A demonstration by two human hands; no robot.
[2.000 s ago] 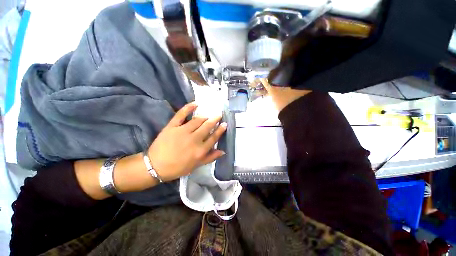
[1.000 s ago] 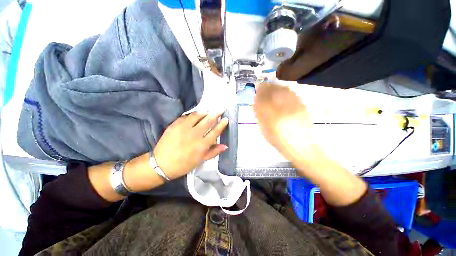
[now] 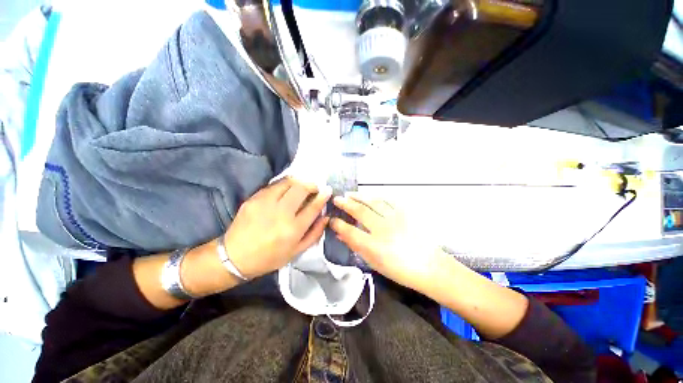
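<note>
The grey garment [image 3: 172, 157] lies bunched left of the needle area, with dark blue zigzag stitching at its left edge. A white strip [image 3: 311, 142] runs from the presser foot [image 3: 314, 101] towards the lap and ends in a loop. A narrow grey edge strip [image 3: 342, 176] lies beside it. My left hand [image 3: 273, 224] presses and pinches the white strip below the foot. My right hand [image 3: 389, 239] has its fingertips on the grey strip, close to my left fingertips; whether it pinches the strip is unclear. A grey-blue block [image 3: 355, 138] sits right of the foot.
A pale ribbed knob [image 3: 380, 54] and a curved shiny metal part [image 3: 266, 56] hang above the work. A large dark box-like part [image 3: 539, 67] fills the upper right. A yellow tool [image 3: 615, 182] with a black cord lies at right. A blue bin [image 3: 599, 299] stands below the table.
My right hand has come down from beside the needle area to the strips near my left hand. My left hand stays on the white strip. The camera view has shifted slightly.
</note>
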